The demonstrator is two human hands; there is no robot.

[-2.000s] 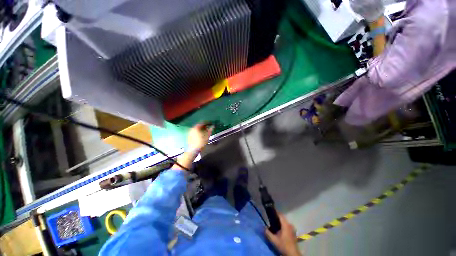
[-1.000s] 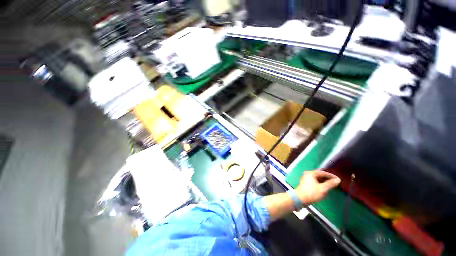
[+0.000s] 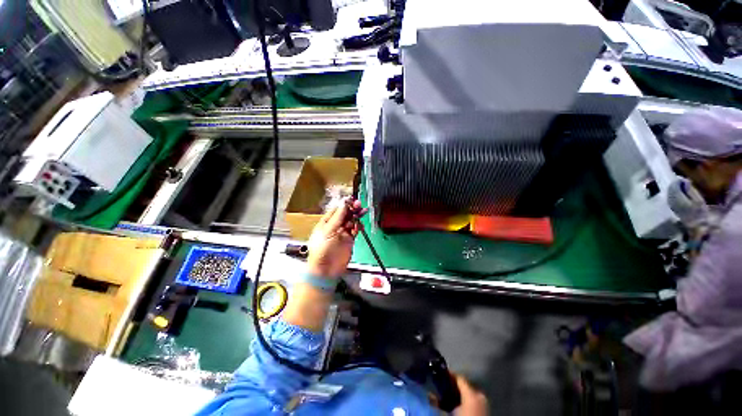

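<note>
My left hand [image 3: 332, 244] is raised left of the housing, its fingertips closed around the tip end of the electric screwdriver's long thin shaft [image 3: 373, 249]. Whether a screw is between them is too small to tell. My right hand [image 3: 470, 398], cut off by the bottom edge, grips the black screwdriver body [image 3: 442, 380]. The large white-grey inverter housing [image 3: 496, 69] stands on the green mat, with its finned heatsink [image 3: 464, 175] facing me. Red support blocks [image 3: 511, 228] and a yellow piece [image 3: 459, 223] lie below the fins. A small pile of screws [image 3: 472, 253] lies on the mat.
A black cord [image 3: 272, 162] hangs left of my left arm. The line stop button [image 3: 375, 283] is at the bench edge. An open cardboard box [image 3: 313, 183], blue screw bin [image 3: 213, 270] and yellow ring [image 3: 271, 300] are left. A co-worker in pink [image 3: 691, 268] is right.
The view has swung back right from the side table to the housing. My left hand, earlier near the mat without the shaft in its fingers, now meets the screwdriver tip. My right hand is visible again.
</note>
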